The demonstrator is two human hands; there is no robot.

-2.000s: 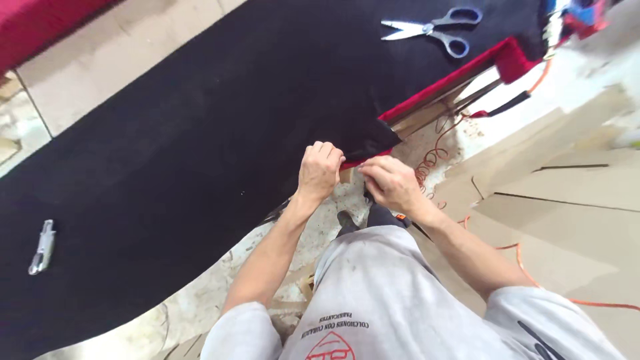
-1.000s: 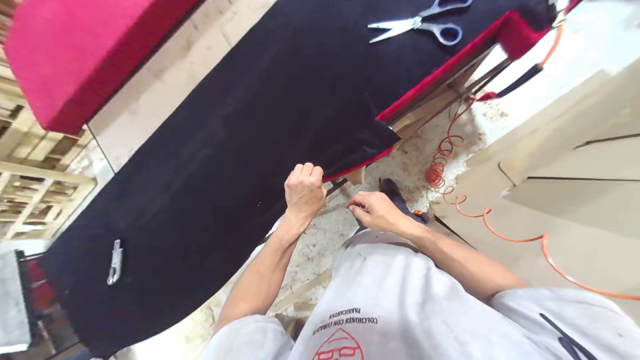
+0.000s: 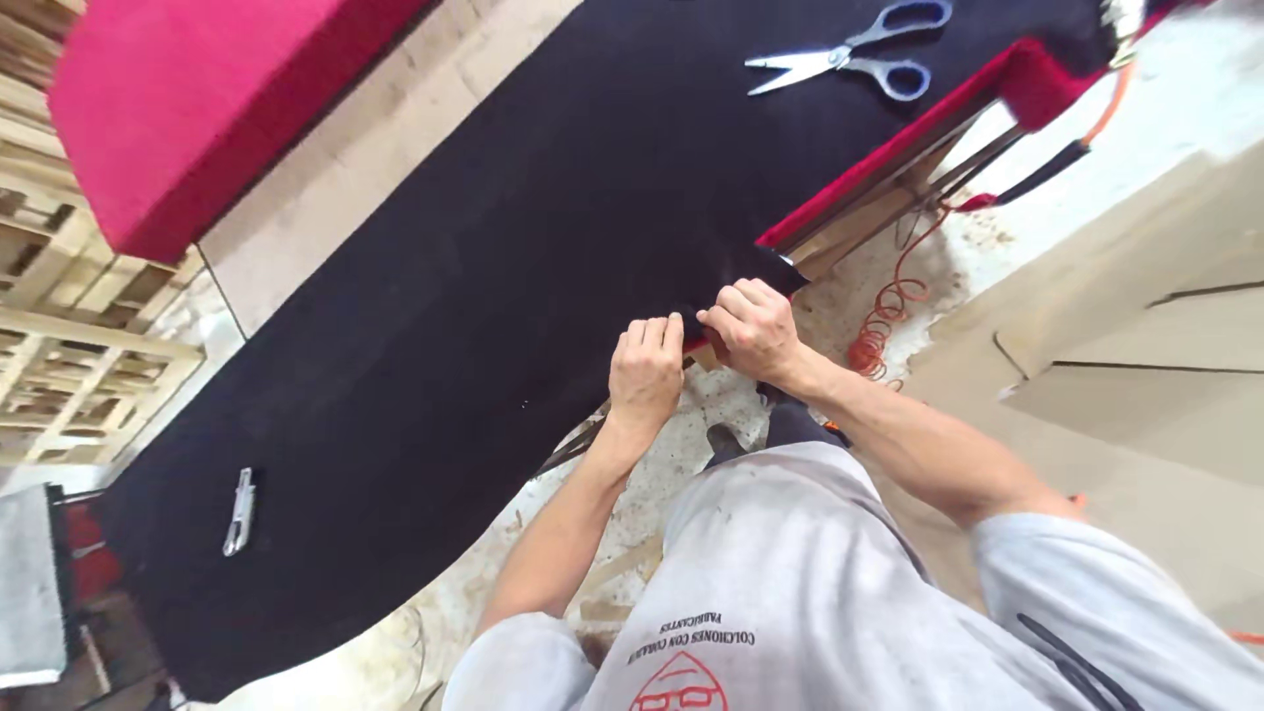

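Note:
Black fabric [image 3: 474, 267] lies spread over a long frame edged with red fabric [image 3: 869, 163]. At its near edge my left hand [image 3: 647, 370] grips the black cloth, fingers bent over the top. Close to its right, my right hand [image 3: 752, 326] pinches the same edge beside the notched corner. A bit of red shows between and below the two hands. Scissors with blue-grey handles [image 3: 844, 59] rest partly open on the cloth at the upper right. A utility knife [image 3: 239, 512] lies on the cloth at the lower left. The fingertips' undersides are hidden.
A red upholstered piece [image 3: 227, 109] stands at the upper left on a pale board, near slatted wooden frames [image 3: 89, 385]. A coiled orange air hose [image 3: 884, 326] hangs on the right, by beige sheets [image 3: 1136, 395] on the floor. A metal-ended tool [image 3: 1123, 25] sits at the top right.
My right hand was apart from the cloth's edge a second ago and now pinches it, right of my left hand. My left hand still holds the edge.

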